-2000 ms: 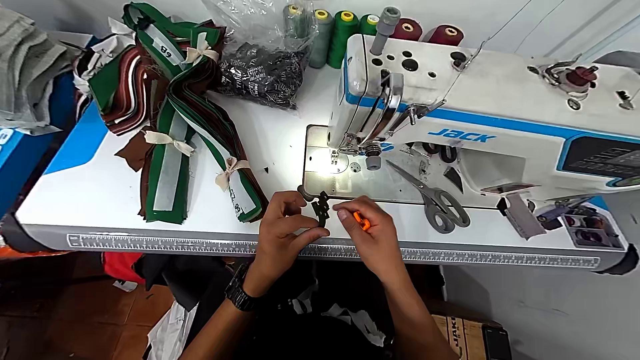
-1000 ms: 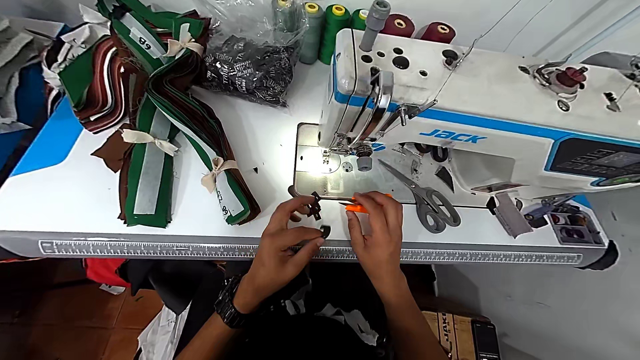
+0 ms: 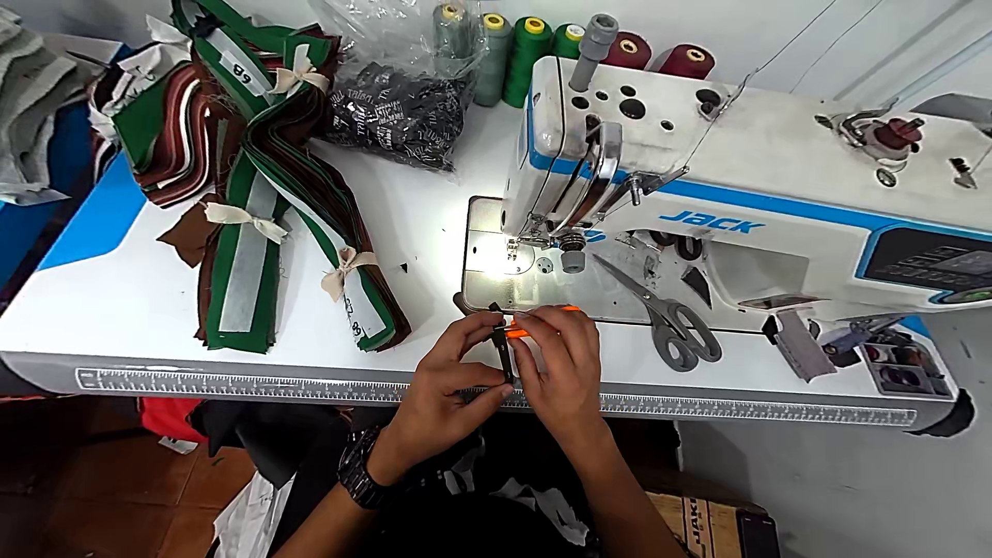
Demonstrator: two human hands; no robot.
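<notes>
Between thumb and fingers, my left hand [image 3: 457, 380] holds a small dark strip [image 3: 504, 358], upright over the table's front edge. My right hand [image 3: 562, 360] grips a small orange-handled tool [image 3: 518, 332], whose tip meets the upper part of the strip; its exact kind is hidden by my fingers. Just behind both hands lies the metal needle plate [image 3: 496, 291] of a Jack sewing machine [image 3: 744, 186], lit by its lamp. Grey-handled scissors [image 3: 670, 329] lie to the right of my right hand, partly on the plate.
Tied bundles of green and brown fabric [image 3: 248, 291] lie at left. Behind them sits a clear plastic bag of black labels [image 3: 395, 116]. Thread cones [image 3: 528, 62] stand along the back. A ruler strip [image 3: 256, 386] runs along the front edge, and a small parts tray [image 3: 903, 364] sits at right.
The orange-handled tool has turned in my right hand and now meets the dark strip. The strip stands straighter in my left hand than one second ago.
</notes>
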